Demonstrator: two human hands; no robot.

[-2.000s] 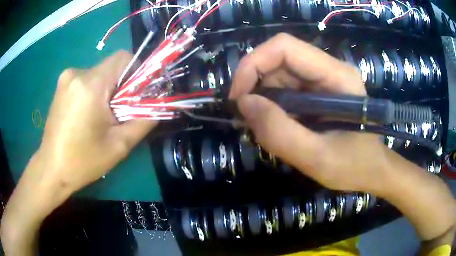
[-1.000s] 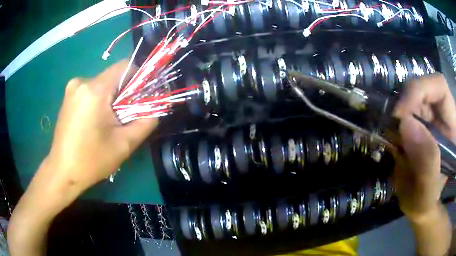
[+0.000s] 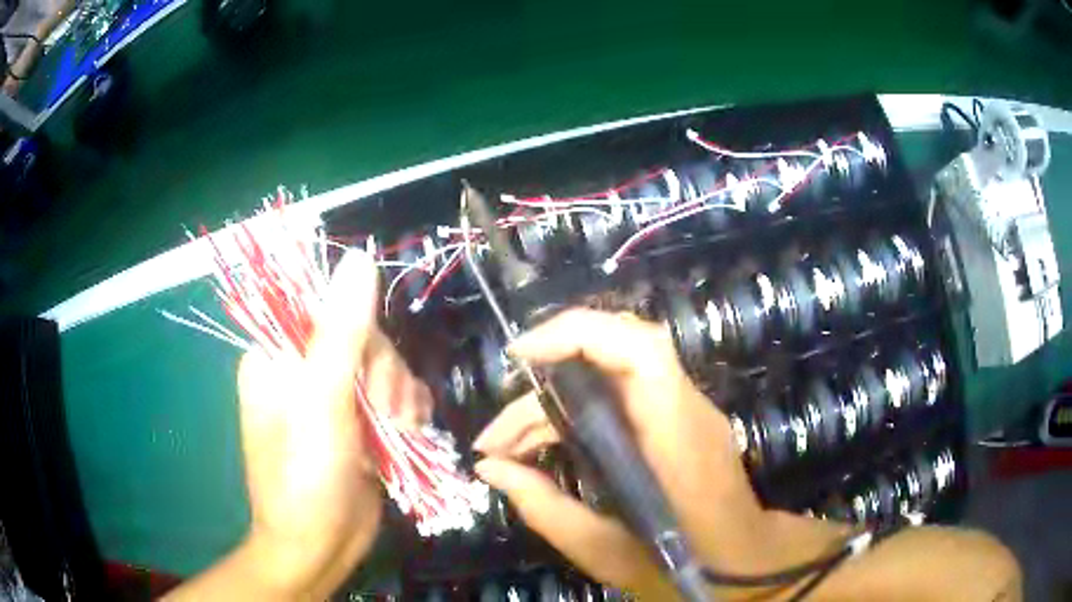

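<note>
My left hand (image 3: 306, 435) is closed around a thick bundle of red and white lead wires (image 3: 265, 282); bare ends fan out at the top, small white connectors hang out below. My right hand (image 3: 658, 435) holds the black soldering iron (image 3: 605, 441), its metal tip and thin bent feed tube pointing up and left over the tray's top row. Its thumb and a finger are near the connector ends, apparently not touching them. The black tray (image 3: 564, 312) holds rows of round parts (image 3: 811, 412), partly hidden by my hands. Single red and white wires (image 3: 658, 241) lie across the top row.
A white-edged green belt (image 3: 470, 88) runs behind the tray. A white and metallic stand with a reel (image 3: 999, 235) is at the right. Green work surface (image 3: 153, 423) shows at the left. A person's arm (image 3: 41, 35) and blue-edged equipment are at the far upper left.
The view has shifted, showing more belt and the stand. My left hand has turned, so connectors now show below it. My right hand with the iron has moved left, beside the bundle.
</note>
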